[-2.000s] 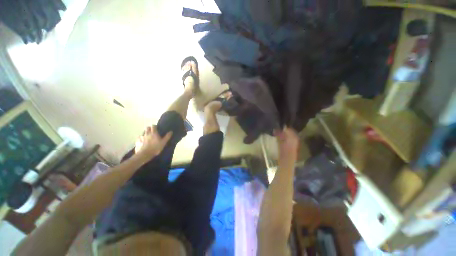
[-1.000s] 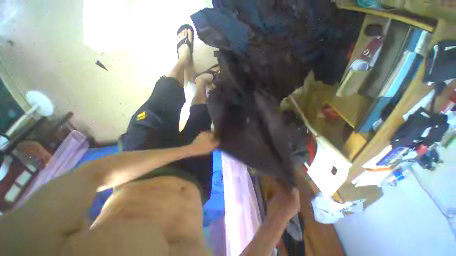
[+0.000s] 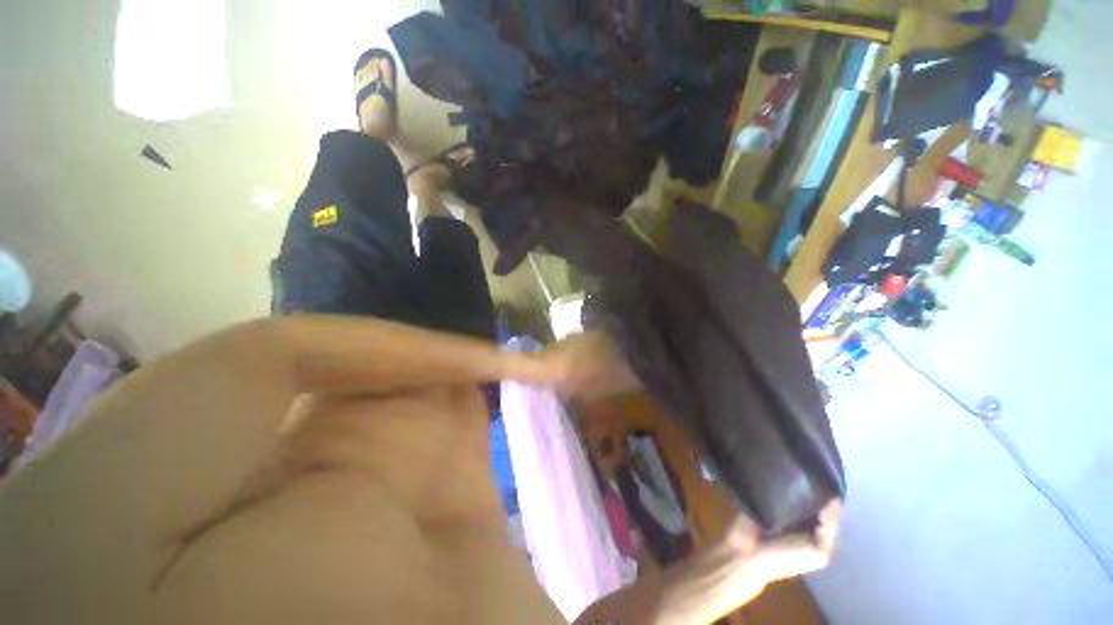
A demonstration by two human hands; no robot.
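Note:
A large dark brown, leather-like panel (image 3: 732,379) is stretched between my hands, with a sheen on its surface. My right hand (image 3: 787,549) grips its lower right end. My left hand (image 3: 598,364) is at its left edge, blurred, with the fingers partly hidden by the panel; it appears to hold that edge. The panel's upper end runs up to a big pile of dark panels (image 3: 549,86) in front of me, and I cannot tell where it ends.
A wooden shelf (image 3: 854,183) with books and small items stands to the right. A pink-lilac cloth-like strip (image 3: 549,476) and an orange-brown surface (image 3: 702,501) with dark items lie below. My sandalled foot (image 3: 375,88) is left of the pile. A small dark scrap (image 3: 155,156) lies on the floor.
The panel has moved right, away from my legs, with my right hand farther right and lower. My left hand, earlier on my knee, has crossed rightward to the panel. The view has shifted right.

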